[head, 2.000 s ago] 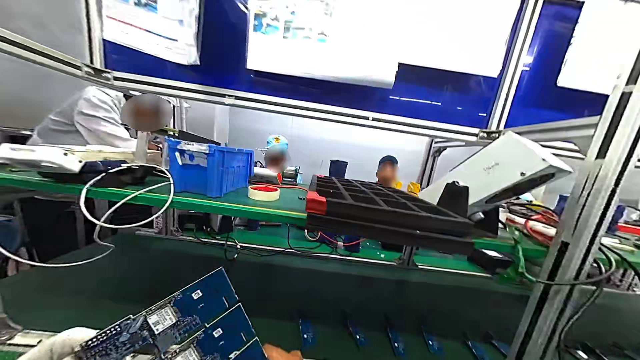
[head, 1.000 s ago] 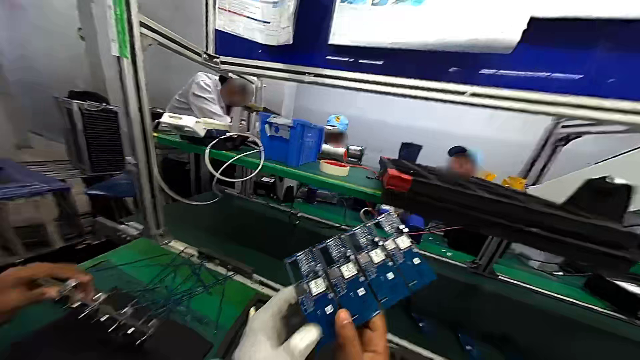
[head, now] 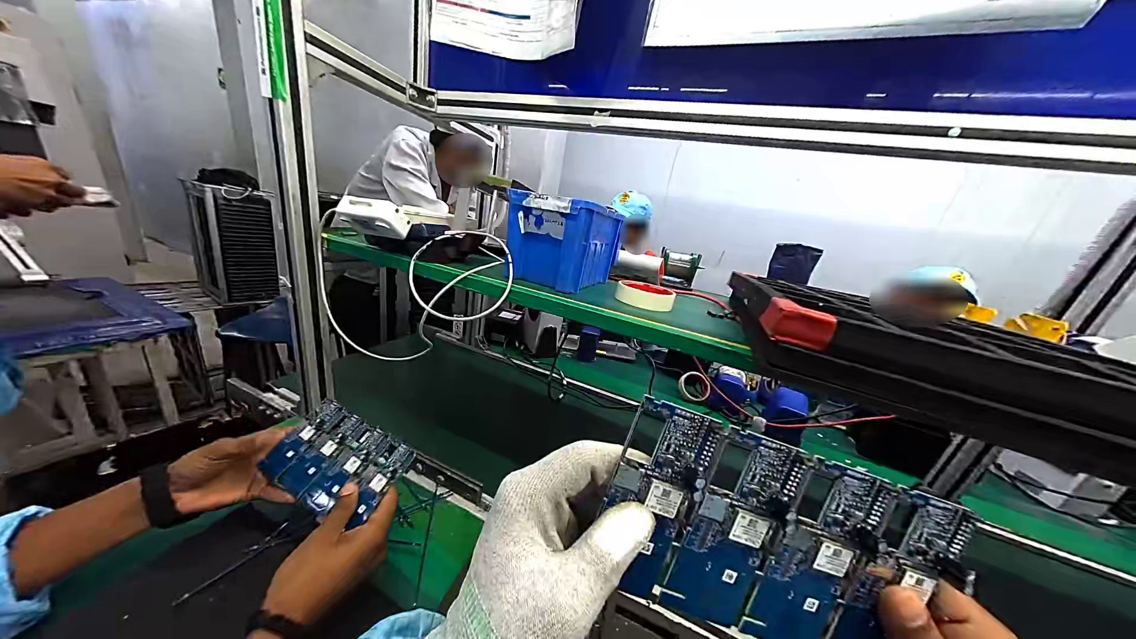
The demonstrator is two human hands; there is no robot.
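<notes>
My left hand [head: 559, 541], in a pale knit glove, grips the left end of a panel of blue circuit boards [head: 728, 577], thumb on its face. The panel carries several boards side by side, with white-labelled modules and dense components along the upper part. At the panel's lower right end, my bare right hand [head: 932, 612] holds it, with only the fingers showing at the frame's bottom edge. The panel is tilted, its component side toward me.
To the left, a co-worker's hands [head: 333, 550] hold a similar blue board panel [head: 333, 461]. Beyond stand a green shelf [head: 568, 306] with a blue plastic crate [head: 564, 244], a tape roll [head: 645, 295] and black trays [head: 941, 373]. A metal frame post [head: 302, 222] rises at left.
The view has swung left since the oldest frame. The panel in my hands shows more fully now. The co-worker's hands now hold a board panel; one second ago a hand was over parts on the bench.
</notes>
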